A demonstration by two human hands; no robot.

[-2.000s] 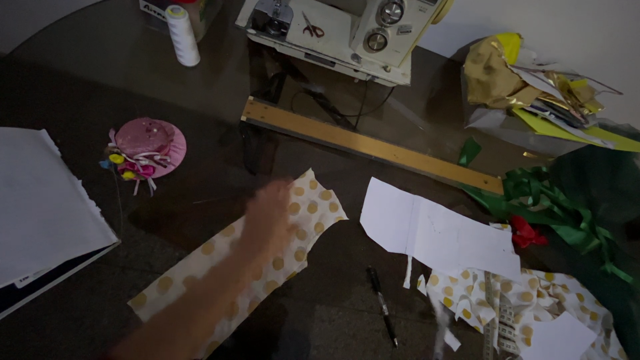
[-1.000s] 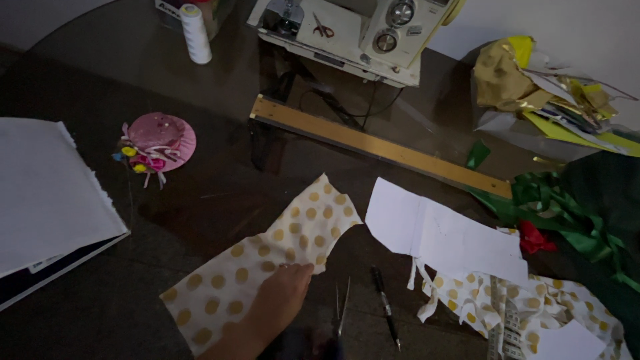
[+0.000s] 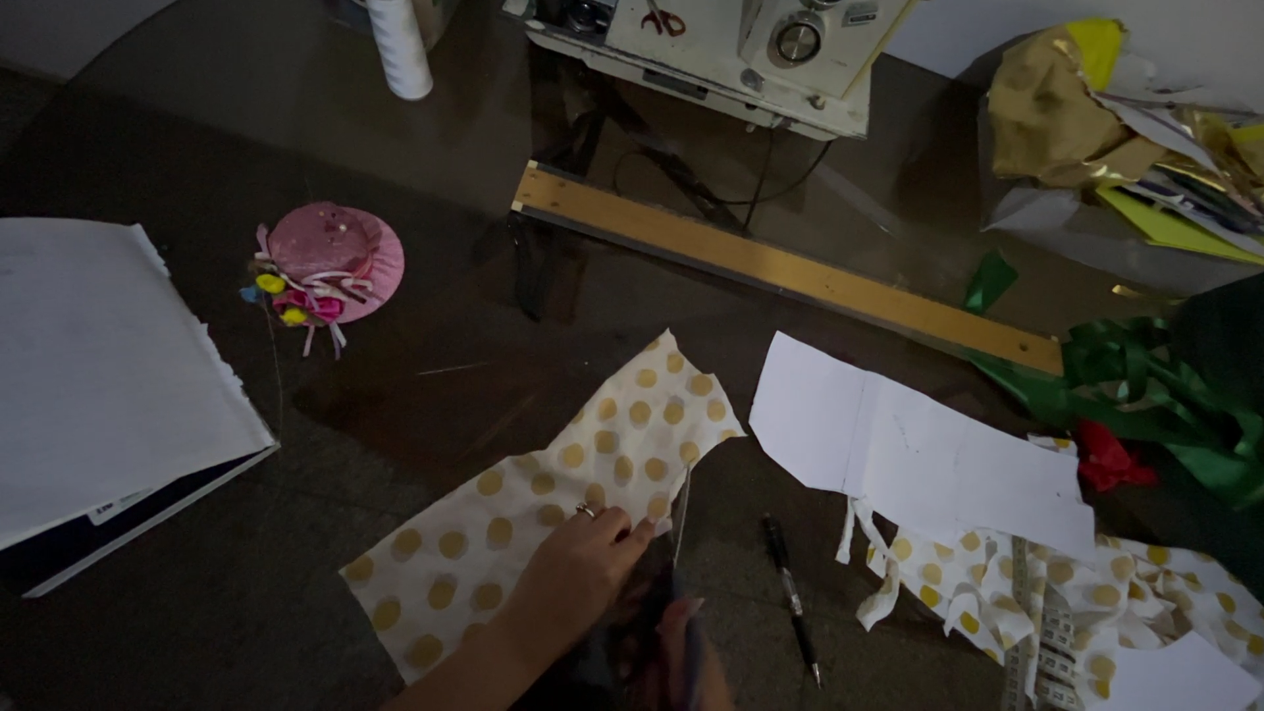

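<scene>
My left hand [image 3: 585,568], with a ring on one finger, presses on a piece of white fabric with yellow dots [image 3: 533,494] lying on the dark table. Just right of it, my right hand [image 3: 681,632] grips a pair of scissors [image 3: 681,518], whose thin blades point up along the fabric's right edge. The handles are dark and partly hidden. A black pen [image 3: 793,602] lies to the right. White paper pieces [image 3: 918,444] lie beyond it, partly over more dotted fabric [image 3: 1096,588] and a measuring tape [image 3: 1057,632].
A wooden ruler [image 3: 780,267] crosses the table below a sewing machine [image 3: 691,69]. To the left are a pink hat-shaped pincushion [image 3: 331,257], a thread spool [image 3: 400,49] and a large white sheet [image 3: 109,365]. Green ribbon [image 3: 1145,385], a red scrap [image 3: 1111,456] and gold wrapping [image 3: 1047,109] lie right.
My right hand has come into view with the scissors, which lay at the bottom edge one second ago. My left hand has shifted toward the fabric's right edge.
</scene>
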